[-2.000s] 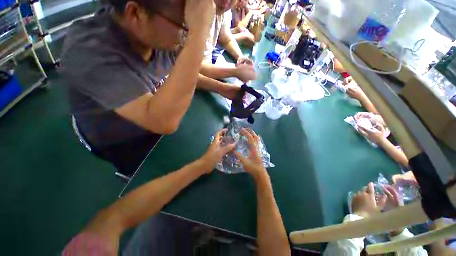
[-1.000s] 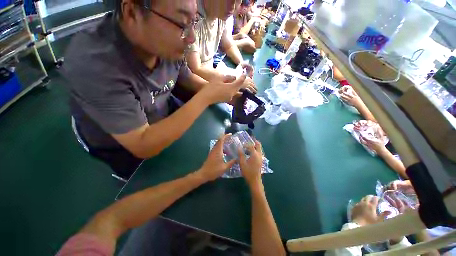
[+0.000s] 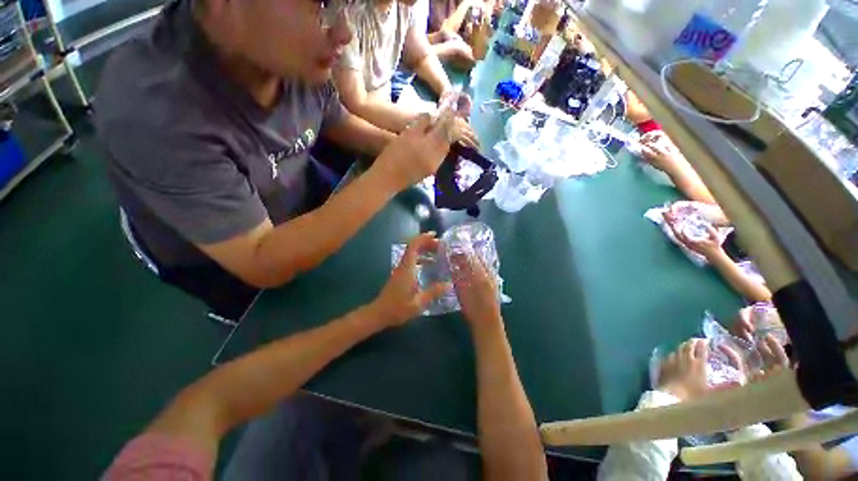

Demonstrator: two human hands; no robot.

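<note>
A clear plastic cup (image 3: 472, 246) with a round outline is held over the green table in my right hand (image 3: 478, 289), whose fingers appear inside or behind the clear wall. My left hand (image 3: 406, 287) is beside it, fingers apart and curved towards the cup; a gap shows between thumb and fingers. A crinkly clear poly bag (image 3: 435, 302) lies beneath and between my hands. Whether the bag also wraps the cup is hard to tell.
A black strap (image 3: 461, 180) lies beyond my hands, near the whitish pile (image 3: 546, 155). A person in a grey shirt (image 3: 179, 141) sits at the left, forearm over the table. Cream pipes (image 3: 649, 418) cross at the right, near other workers' hands (image 3: 691, 366).
The clear cup has turned and moved slightly to the right with my right hand, and my left hand has come away from it. The neighbour's raised hands have moved a little.
</note>
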